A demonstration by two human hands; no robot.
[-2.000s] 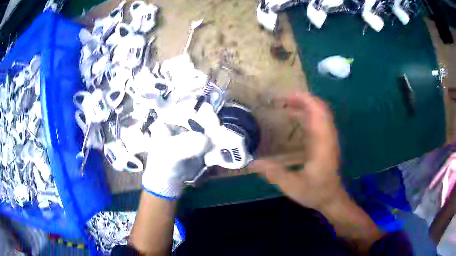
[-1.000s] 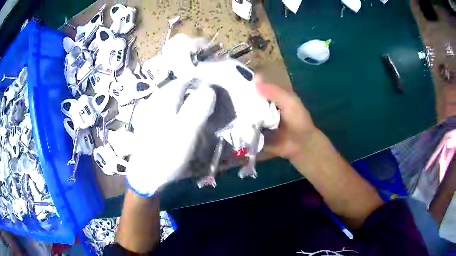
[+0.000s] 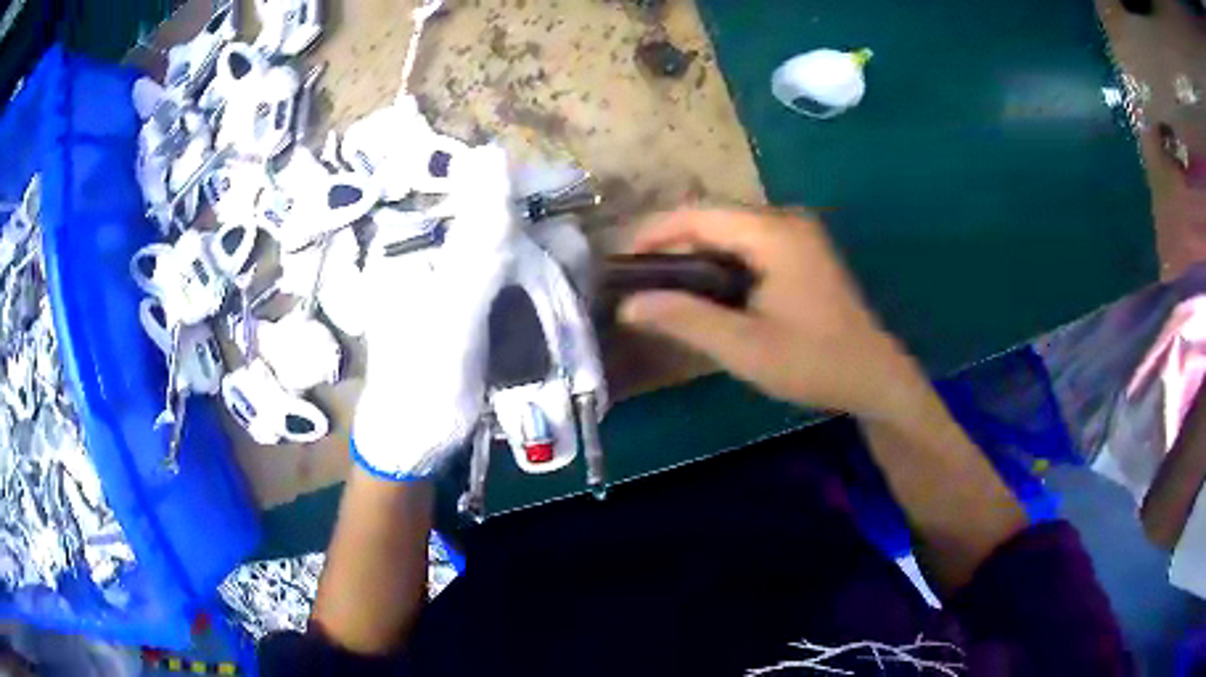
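Note:
My gloved left hand (image 3: 430, 318) holds a white motorcycle body (image 3: 575, 331), with its red tail light (image 3: 538, 452) facing me and silver tubes on both sides. My bare right hand (image 3: 774, 304) grips a dark, pen-sized hand driver (image 3: 677, 275), whose left end is at the right side of the body. The driver is slightly blurred, and whether its tip touches the body cannot be told. White front-end pieces (image 3: 265, 99) with dark oval inserts lie heaped on the stained tan board (image 3: 529, 66) to the left.
A white squeeze bottle (image 3: 820, 82) with a yellow-green tip lies on the green surface (image 3: 979, 212) at the upper right. A blue crate (image 3: 113, 384) of white parts stands at the left. More small parts show below the bench edge. Pink and grey cloth is at the right.
The dark driver has left its place on the green surface and is now in my right hand, which has let go of the body. The body has turned in my left hand.

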